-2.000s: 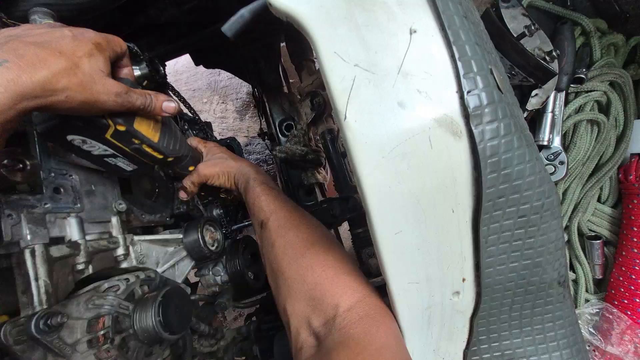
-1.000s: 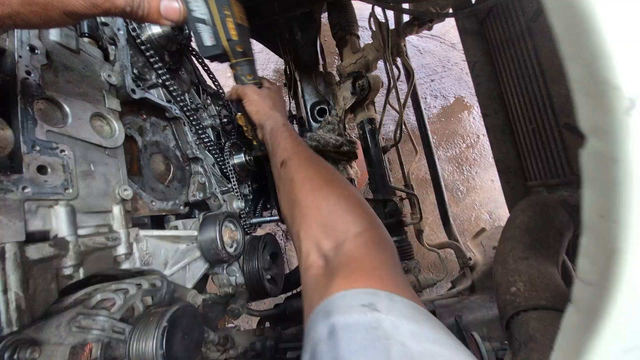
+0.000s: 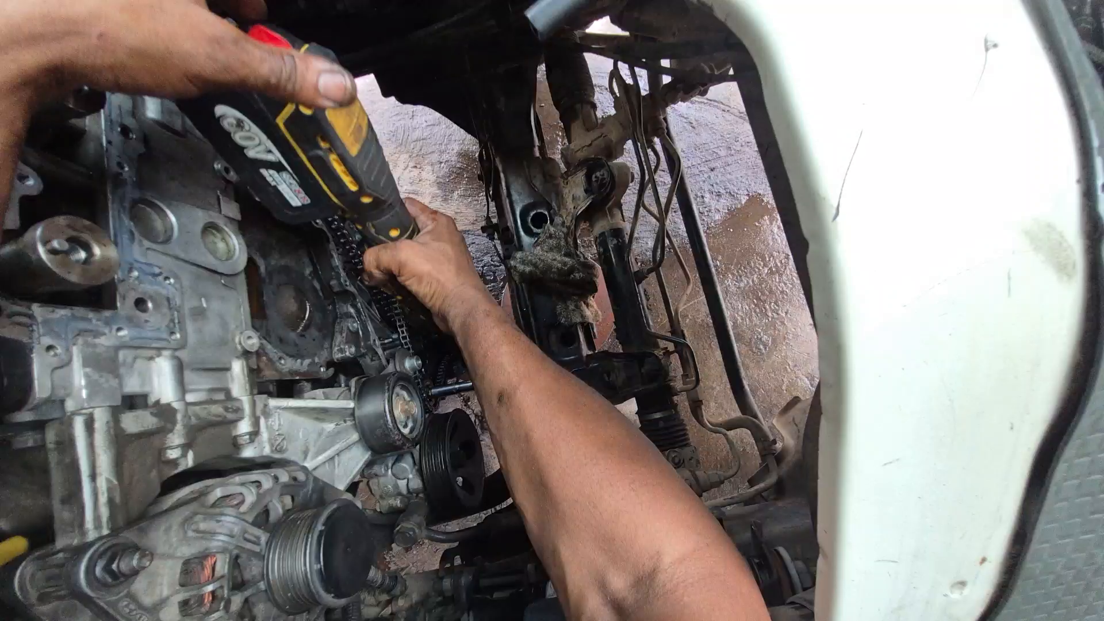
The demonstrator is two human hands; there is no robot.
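A black-and-yellow cordless power tool (image 3: 323,155) lies slantwise over the timing chain (image 3: 401,332) of an opened engine. My left hand (image 3: 224,65) grips its upper end, thumb laid across the top and the other fingers mostly hidden. Lower down, my right hand (image 3: 427,263) is closed round its other end, beside the chain. The tool's working tip is hidden behind my right hand and forearm. Grey metal engine castings (image 3: 194,302) stand left of the chain. A smooth idler pulley (image 3: 392,412) and a black ribbed pulley (image 3: 453,466) sit below my right hand.
An alternator (image 3: 233,535) with its pulley fills the lower left. A white painted body panel (image 3: 940,302) with a dark edge borders the right. Hoses and metal lines (image 3: 660,190) run between panel and engine, with wet ground (image 3: 755,285) visible below. A dark hose end (image 3: 552,15) juts in at the top.
The view has shifted a lot across these frames. The rope and ratchet at the right two seconds ago are out of view. Both hands remain on the power tool.
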